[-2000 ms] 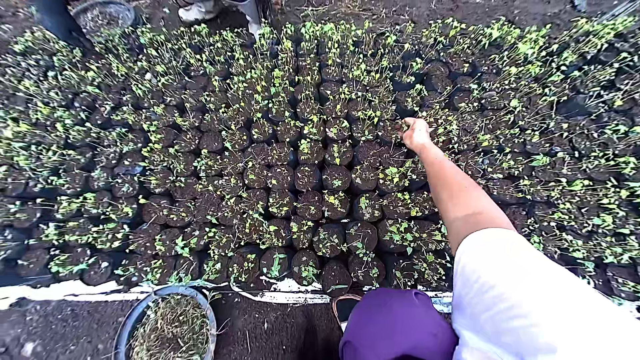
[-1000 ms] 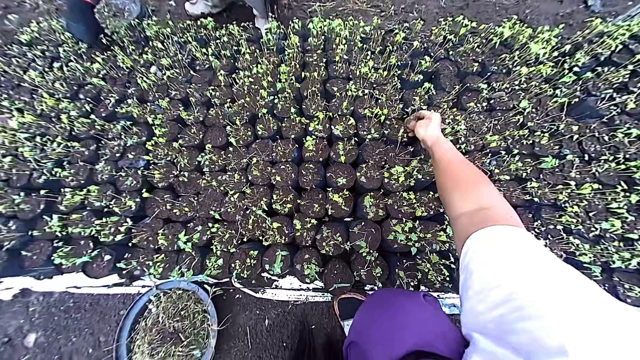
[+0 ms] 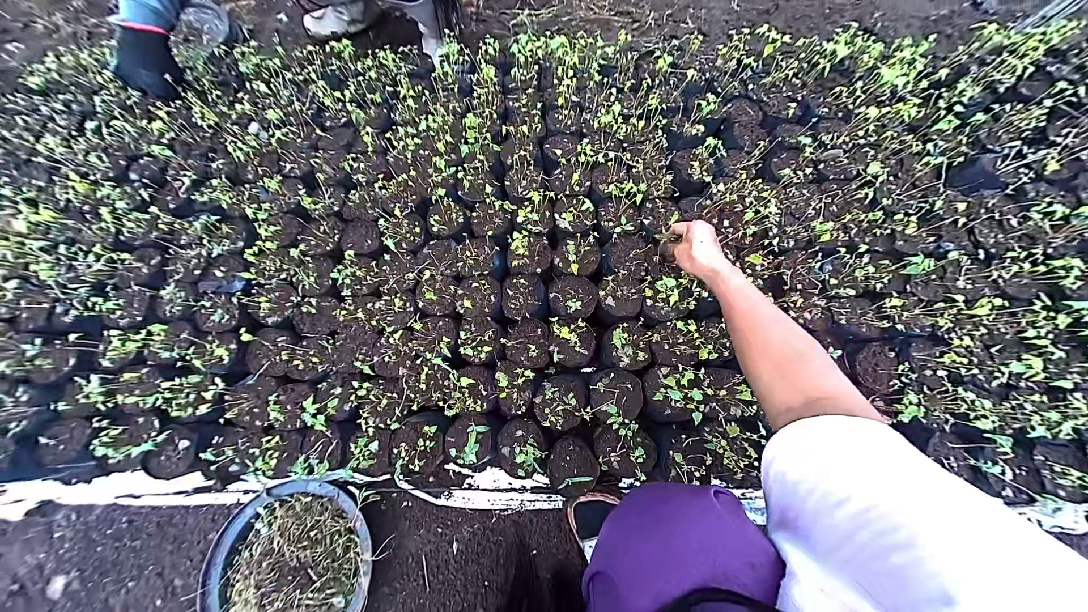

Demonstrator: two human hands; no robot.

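Rows of soil-filled black nursery bags [image 3: 572, 297] with small green seedlings [image 3: 677, 384] cover the ground before me. My right hand [image 3: 695, 251] reaches in from the right, its fingers bent down at the soil of a bag right of the middle. Whether anything is between the fingertips is hidden. My left hand is out of view. A round tub [image 3: 364, 544] filled with pulled, partly dry weeds [image 3: 297, 557] stands at the lower left.
Across the bed, at the top left, are another person's dark-gloved hand [image 3: 146, 64], a shoe [image 3: 336, 19] and a clear container [image 3: 202, 24]. White plastic sheeting [image 3: 489, 497] edges the near side. My purple-clad knee [image 3: 684, 544] is close to the bags.
My right hand stays over nearly the same bags, its fingers lower at the soil. At the top left, the other person's gloved hand has come further into view.
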